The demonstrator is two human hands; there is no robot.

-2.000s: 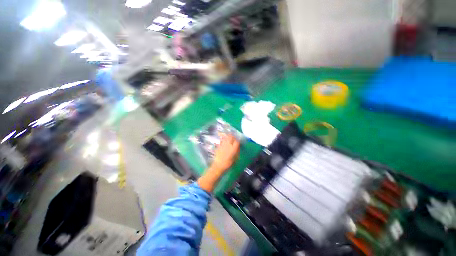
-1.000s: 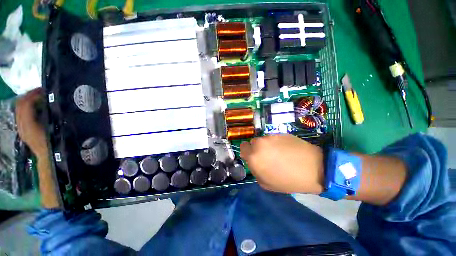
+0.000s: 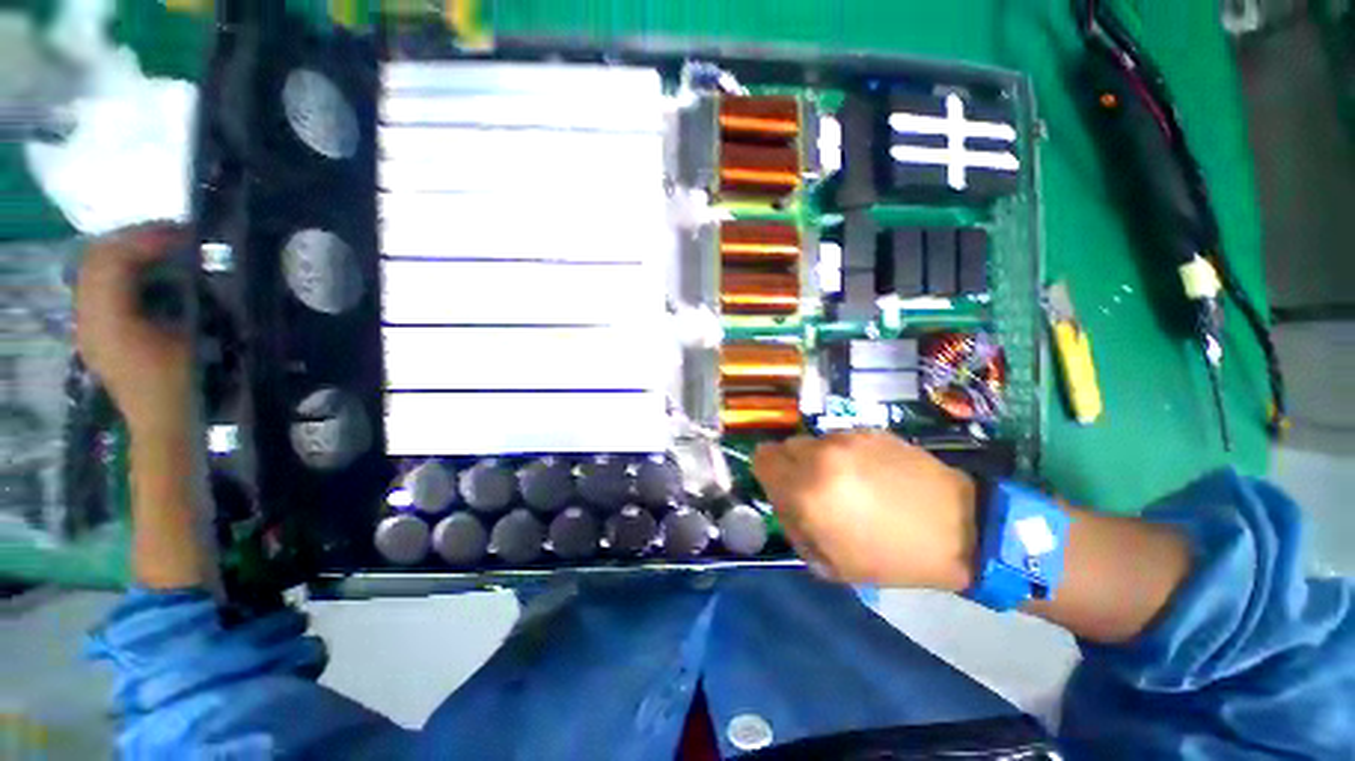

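Observation:
The open power module [image 3: 520, 268] lies in front of me, with white-silver bars, three copper windings [image 3: 759, 268] in a column and two rows of black capacitors [image 3: 575, 531] at the near edge. My right hand [image 3: 869, 513] is over the module's near edge, just below the lowest winding. Its fingertips are pinched together, and any small part in them is hidden. My left hand [image 3: 137, 335] is at the module's left end, beside the black fan panel [image 3: 320, 271]. Its fingers are bent and blurred, partly hidden by the panel.
A clear parts bag [image 3: 37, 402] lies at the left under crumpled white wipes [image 3: 127, 156]. Right of the module are a yellow utility knife [image 3: 1073, 357] and a black electric screwdriver [image 3: 1159, 179] with its cable. A blue wrist strap [image 3: 1021, 546] is on my right wrist.
The module has shifted right and slightly levelled in view. My right hand stays near the lowest winding. My left hand, over the bag two seconds ago, is beside the fan panel.

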